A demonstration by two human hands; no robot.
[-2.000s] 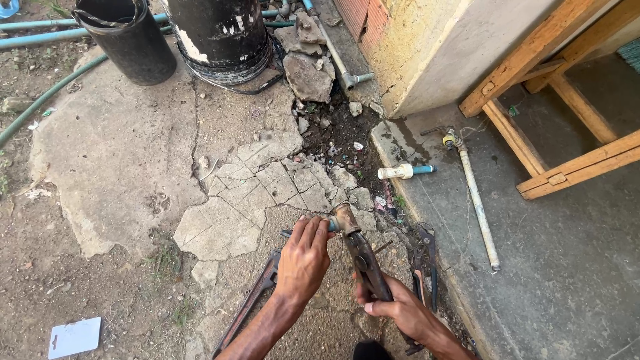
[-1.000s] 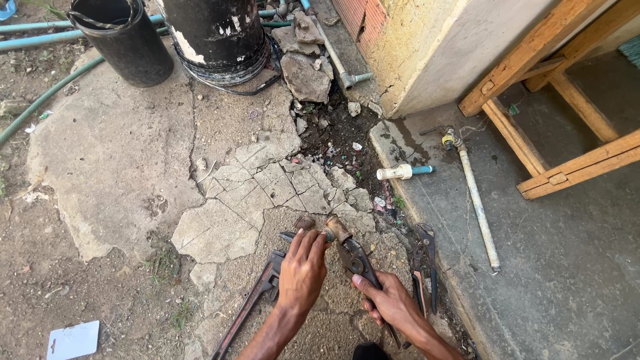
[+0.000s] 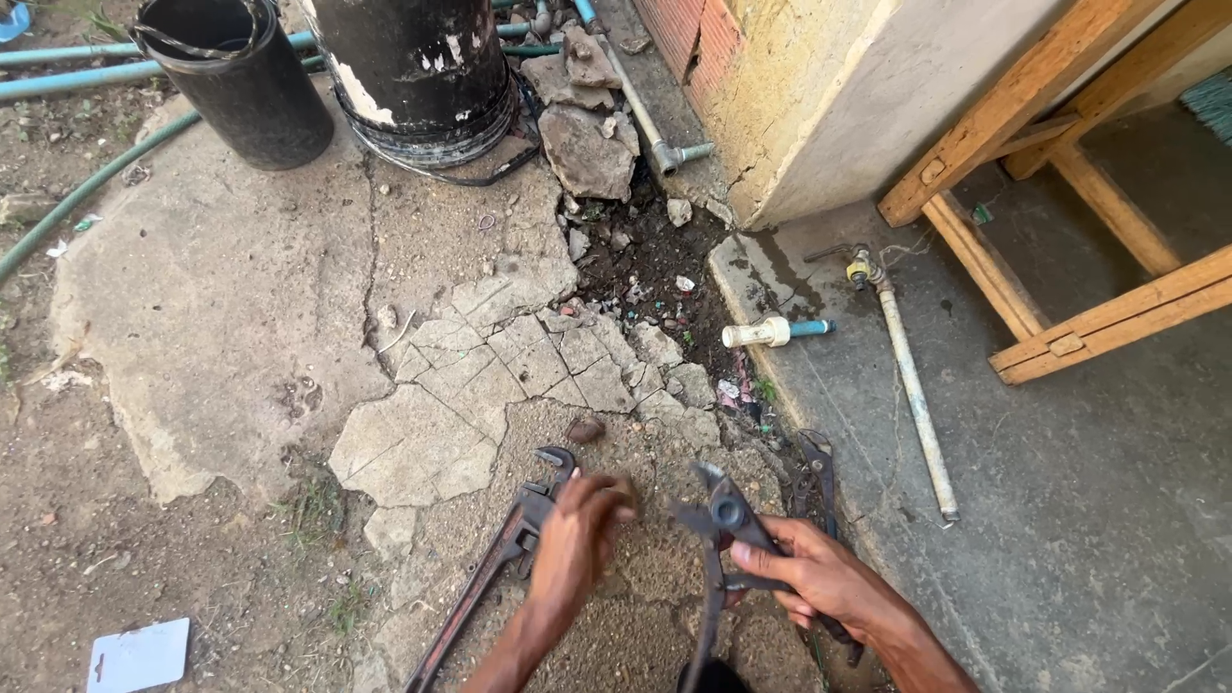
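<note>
My right hand point(image 3: 804, 577) holds dark metal pliers point(image 3: 729, 520) by the handles, with their jaws apart and nothing between them. To the left, my left hand point(image 3: 582, 539) is blurred, fingers curled, above the pavement and beside a pipe wrench point(image 3: 500, 553). Whether it holds something small cannot be told. A small brown rusty piece point(image 3: 584, 429) lies on the concrete just past the wrench's jaw. Right of the pliers, a second plier-like tool point(image 3: 820, 472) lies near the step's edge, partly hidden by my right hand.
A white fitting with a blue pipe stub point(image 3: 770, 332) lies at the step's edge, near a pipe with a valve point(image 3: 910, 385). Broken concrete surrounds a dirt hole point(image 3: 654, 255). Behind stand a black bucket point(image 3: 241, 96) and black drum point(image 3: 414, 67); a wooden frame point(image 3: 1107, 318) stands right.
The pipe fitting seen at the pliers' jaws in both earlier frames is no longer there. My left hand has come away from the jaws. The brown piece on the concrete was partly visible one second ago.
</note>
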